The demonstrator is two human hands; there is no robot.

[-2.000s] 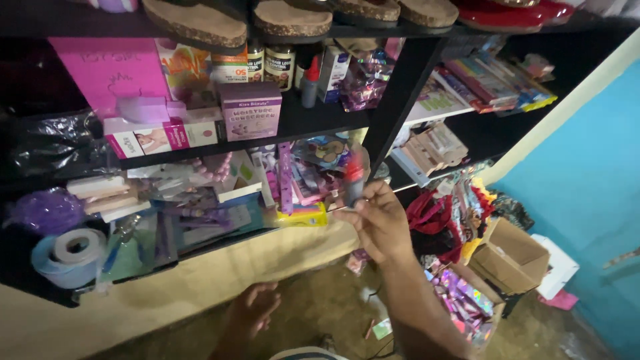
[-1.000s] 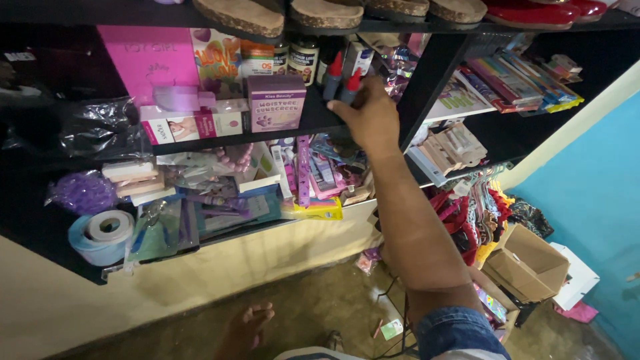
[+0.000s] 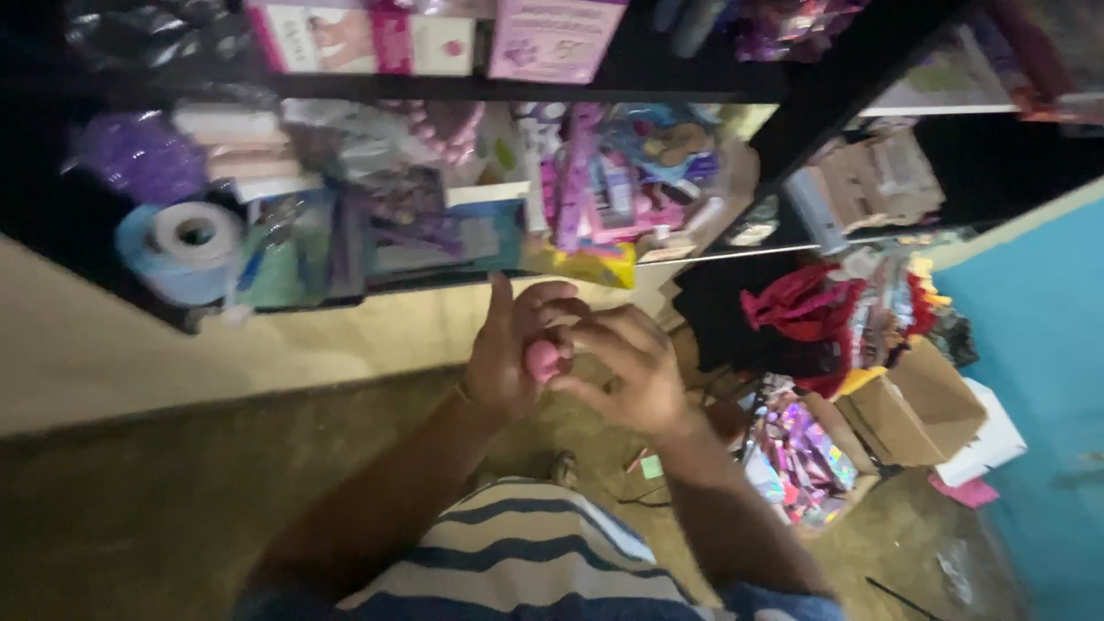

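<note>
A small pink rounded object (image 3: 543, 360) sits between my two hands, in front of the lower shelf; blur hides its exact kind. My left hand (image 3: 509, 354) cups it from the left, thumb and fingers spread upward. From the right, my right hand (image 3: 625, 366) touches it with its fingertips. Above the hands, a yellow packet (image 3: 595, 263) lies at the shelf edge beside a pink and purple heap of packaged goods (image 3: 604, 190). A pink and white box (image 3: 556, 39) stands on the shelf above. Further right on that shelf, dark small bottles (image 3: 690, 21) show only partly.
Rolls of ribbon or tape (image 3: 194, 237) and a purple mesh ball (image 3: 142, 155) lie at left on the lower black shelf (image 3: 345, 297). At right are red clothing (image 3: 802, 310), an open cardboard box (image 3: 914, 405) and a box of shiny packets (image 3: 802, 457). A blue wall bounds the right.
My right hand has come down from the upper shelf, where it was by the red-capped bottles, to meet my left hand, now raised. The pink object shows between them. The view has tilted downward.
</note>
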